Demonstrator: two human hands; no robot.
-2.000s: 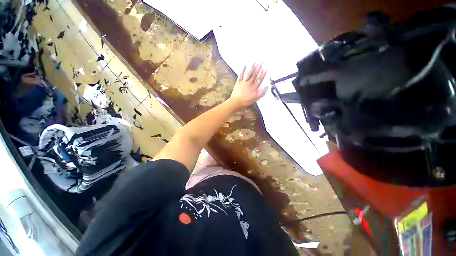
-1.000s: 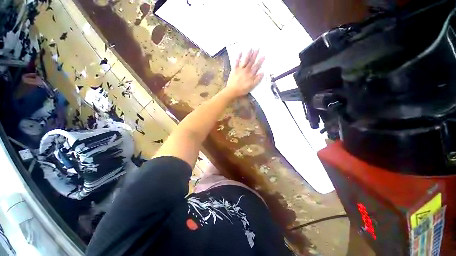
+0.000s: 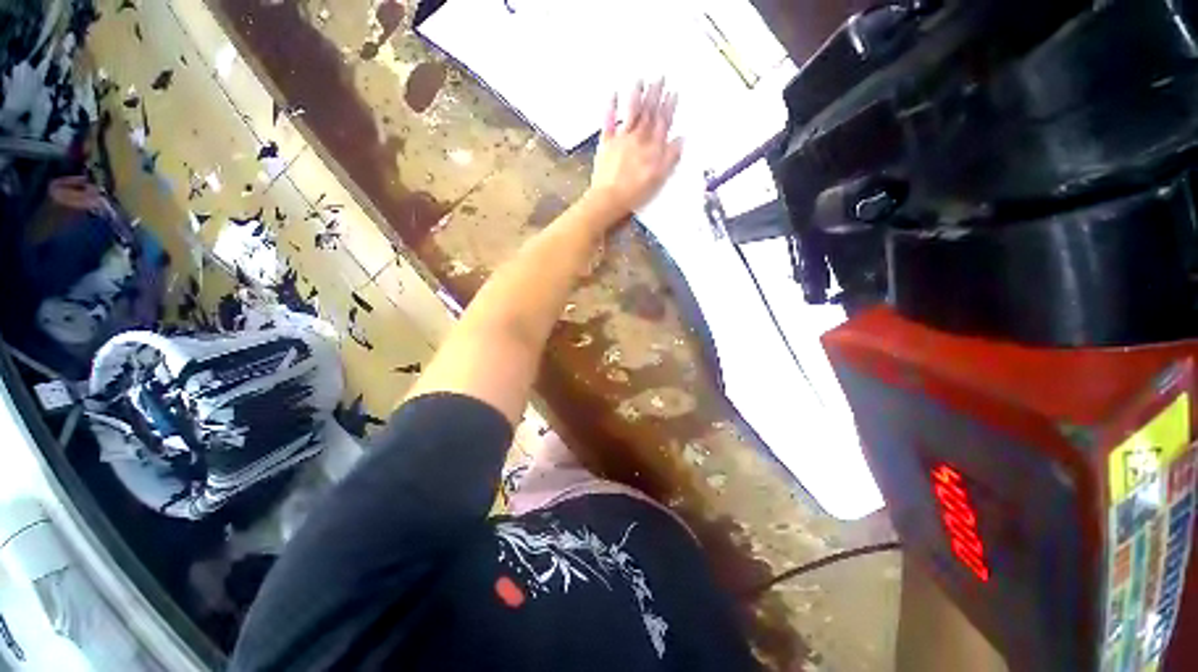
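The cloth cutting machine, with a black motor body [image 3: 998, 171] and a red box [image 3: 998, 446] with glowing red digits and a yellow label, fills the right side of the view. The white paper marker [image 3: 775, 355] lies under and left of it, with a dark cloth edge showing along its rim. A cut line runs down the paper below the machine's post. My left hand [image 3: 639, 147] lies bare and flat on the paper, fingers spread, left of the post. My right hand is not in view. The machine's base is hidden.
The worn reddish-brown table [image 3: 526, 223] has a patchy surface. A black cord [image 3: 828, 562] crosses it at the lower right. A rounded bundle of black-and-white strips [image 3: 217, 414] stands at the left. Dark and white scraps litter the yellowish floor [image 3: 355, 236].
The machine's red box and digits show more fully at the lower right. My left hand has moved up in the view, still on the paper.
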